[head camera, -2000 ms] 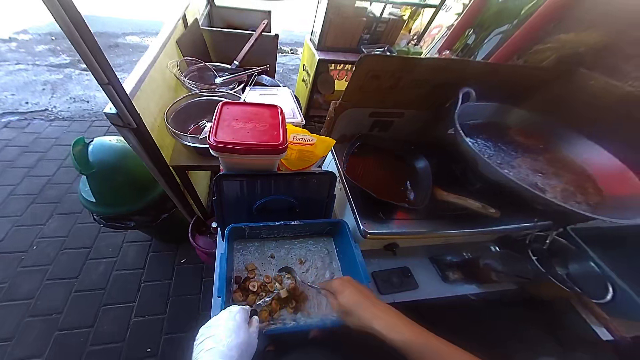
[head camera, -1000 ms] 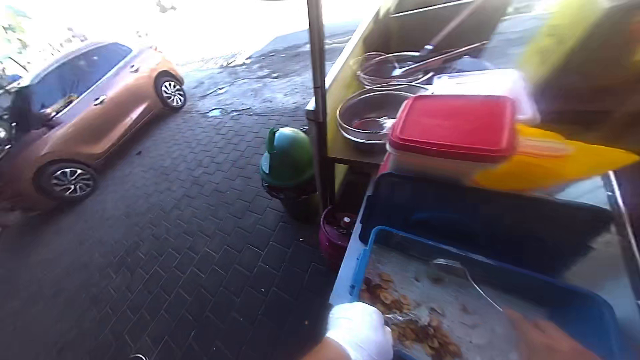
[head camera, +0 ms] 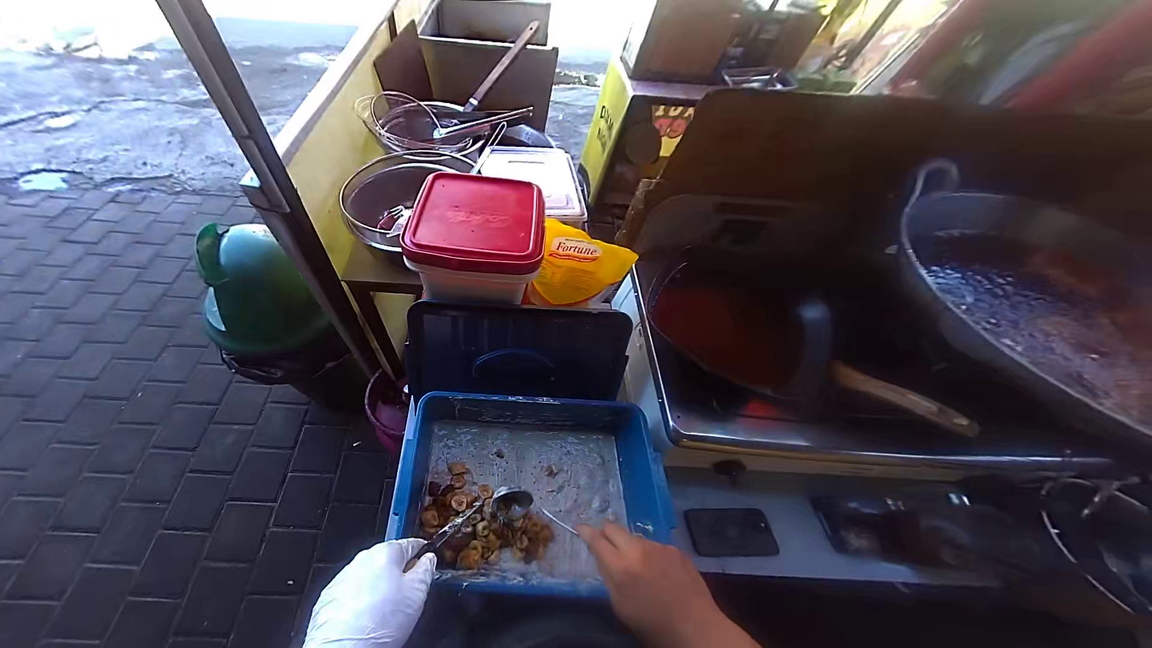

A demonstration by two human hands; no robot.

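A blue plastic tub (head camera: 661, 504) holds brown, sliced food pieces (head camera: 477, 540), heaped toward its near left side, with pale smears on its floor. My left hand (head camera: 373, 594), in a white glove, grips a dark-handled utensil (head camera: 445, 537) at the tub's near left corner; its far end reaches into the pieces. The bare right hand (head camera: 643, 576) is closed on the thin metal handle of a spoon (head camera: 513, 502), whose bowl lies over the food. Behind the tub stands a dark lid (head camera: 517, 337), tilted upright.
A red-lidded container (head camera: 472, 220), a yellow pouch (head camera: 576, 270) and wire strainers (head camera: 396, 193) stand behind. At right, a stove (head camera: 810, 443) bears a wooden-handled pan (head camera: 720, 333) and a large wok of bubbling oil (head camera: 1035, 306). A green bin (head camera: 265, 288) and a metal post (head camera: 270, 171) are at left.
The view has swung from the car and pavement back to the tub and stove. Both hands stay at the tub with their utensils.
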